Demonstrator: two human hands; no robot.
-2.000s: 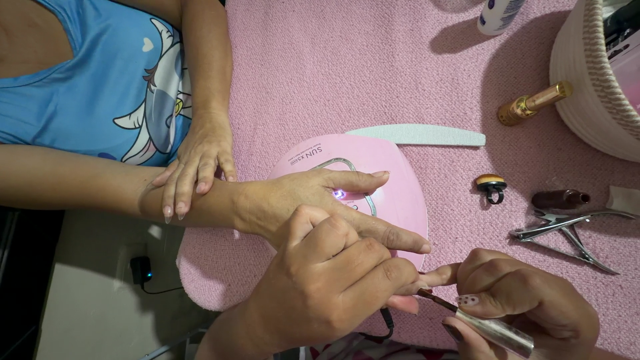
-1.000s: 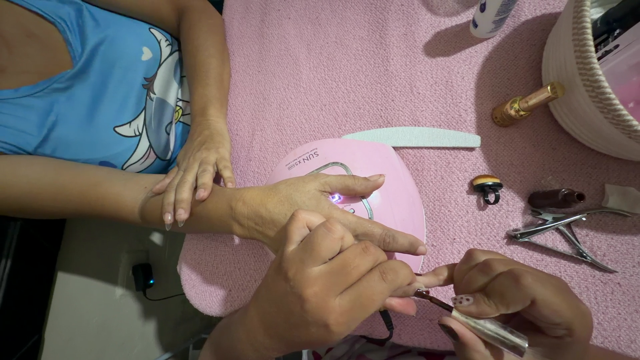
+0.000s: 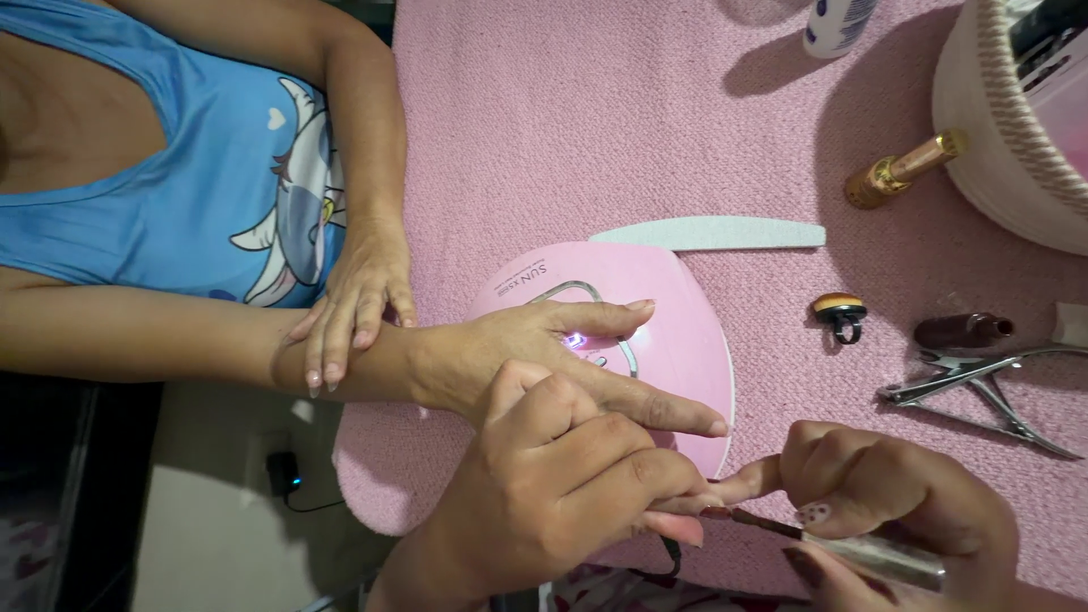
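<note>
My left hand (image 3: 569, 467) grips a finger of another person's hand (image 3: 501, 348), which rests palm down over a pink nail lamp (image 3: 697, 340) with a lit display. In my right hand (image 3: 901, 493) is the silver cap of a nail polish brush (image 3: 884, 557); its dark, reddish-brown bristles touch the nail of the held finger. One finger of my right hand reaches out to the fingertips of my left. The other person's second hand (image 3: 365, 297) lies across their own forearm. An uncapped dark polish bottle (image 3: 960, 330) lies on the pink towel (image 3: 552, 110), right of the lamp.
Behind the lamp lies a pale nail file (image 3: 722, 233). Metal cuticle nippers (image 3: 977, 391) and a ring with a domed top (image 3: 839, 313) are at the right. A gold bottle (image 3: 901, 170) stands by a woven basket (image 3: 977, 136); a white bottle (image 3: 837, 25) is farther back.
</note>
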